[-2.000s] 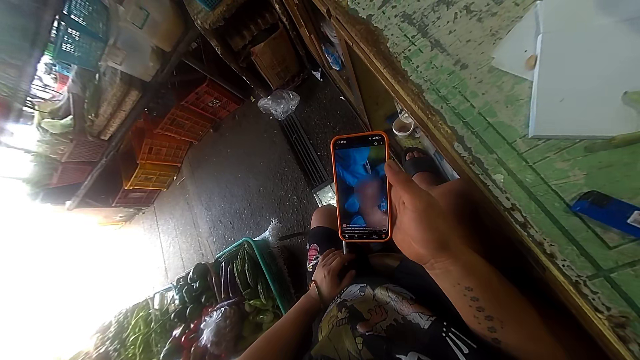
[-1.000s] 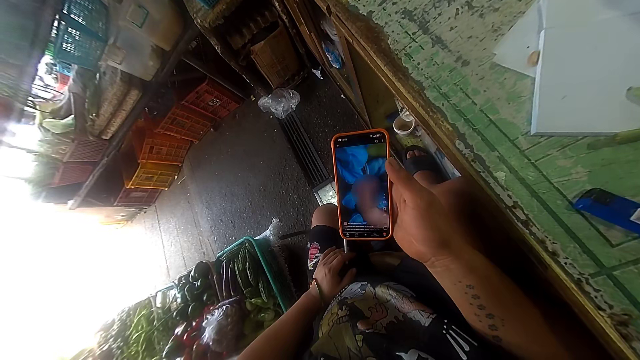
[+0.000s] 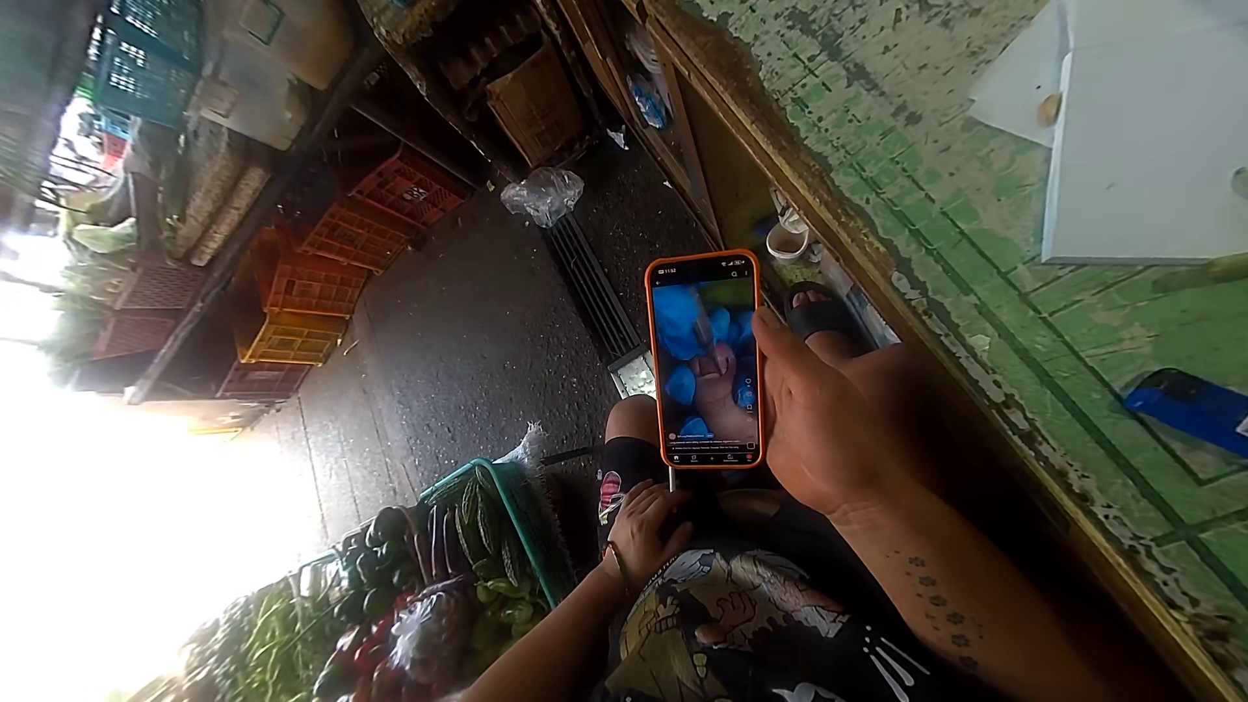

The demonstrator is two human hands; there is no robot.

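My right hand (image 3: 829, 429) holds a smartphone in an orange case (image 3: 708, 359) upright, its lit screen facing me and showing a picture with blue and skin-toned shapes. The thumb lies along the phone's right edge. A white cable (image 3: 672, 480) hangs from the phone's lower edge. My left hand (image 3: 648, 529) rests on my lap, below and left of the phone, with a thin bracelet at its wrist; it holds nothing that I can see, and its fingers are slightly spread.
A worn green tiled counter (image 3: 877, 127) on the right bears a white board (image 3: 1150, 146) and a blue object (image 3: 1185, 402). Vegetables (image 3: 390, 585) fill a teal crate (image 3: 522, 531) at lower left. Orange crates (image 3: 312, 283), a plastic bag (image 3: 546, 195) and a drain grate (image 3: 593, 283) lie beyond. A cup (image 3: 786, 240) stands under the counter.
The picture on the phone's screen has changed. Both hands stay about where they were.
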